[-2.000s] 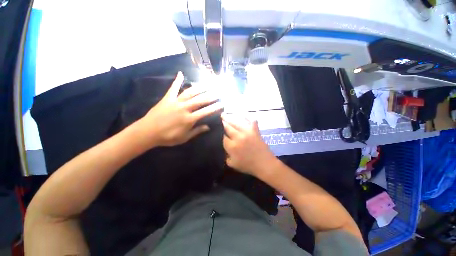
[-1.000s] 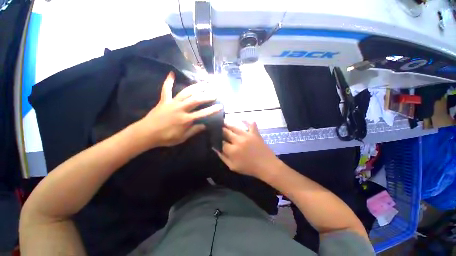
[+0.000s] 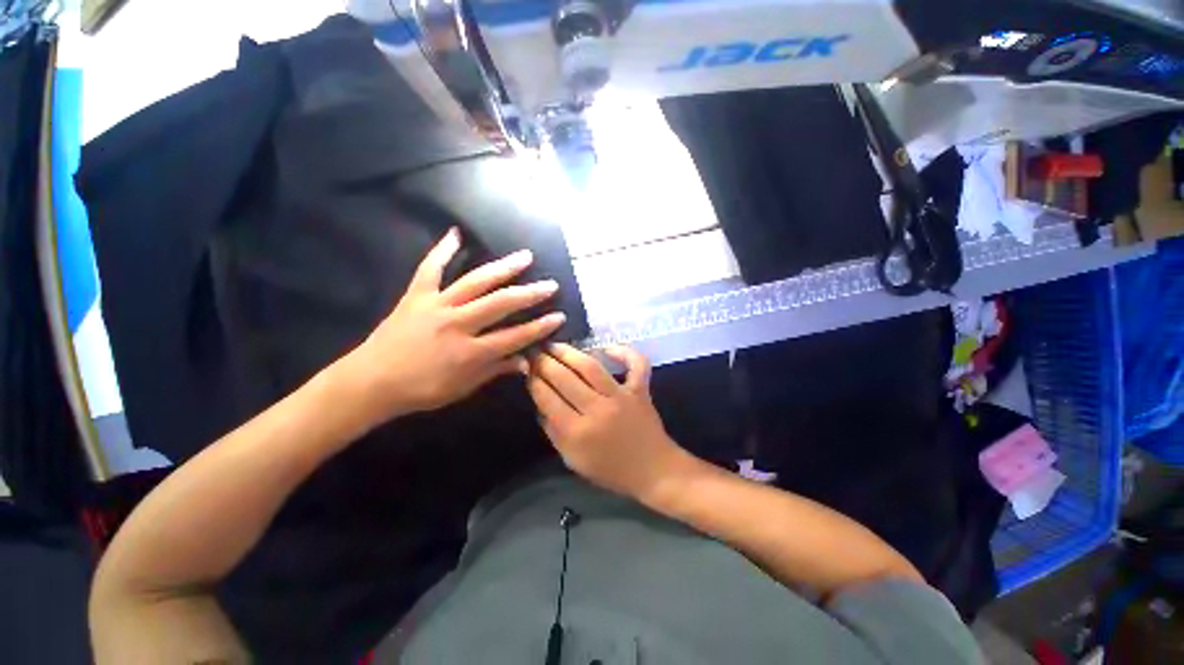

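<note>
A large black garment panel (image 3: 312, 195) lies left of and under the needle area of the white JACK sewing machine (image 3: 779, 59). The presser foot is lost in bright lamp glare. My left hand (image 3: 461, 331) lies on the panel with fingers spread, pressing it. My right hand (image 3: 597, 409) is at the panel's right edge near the table front, fingers bent and thumb raised, pinching the cloth edge. The fingertips of both hands are close together. A small black cut piece (image 3: 779, 182) lies right of the needle.
Black-handled scissors (image 3: 915, 227) lie right of the small black piece. A printed ruler (image 3: 779, 292) runs along the table's front edge. A red-topped item (image 3: 1065, 166) lies at the right end. A blue basket (image 3: 1071, 390) holds scraps and pink slips. Black cloth hangs over the lap.
Both hands have moved down the panel, toward the body. The right hand has shifted left, close to the left fingertips. The view has shifted, with the machine now higher in the picture.
</note>
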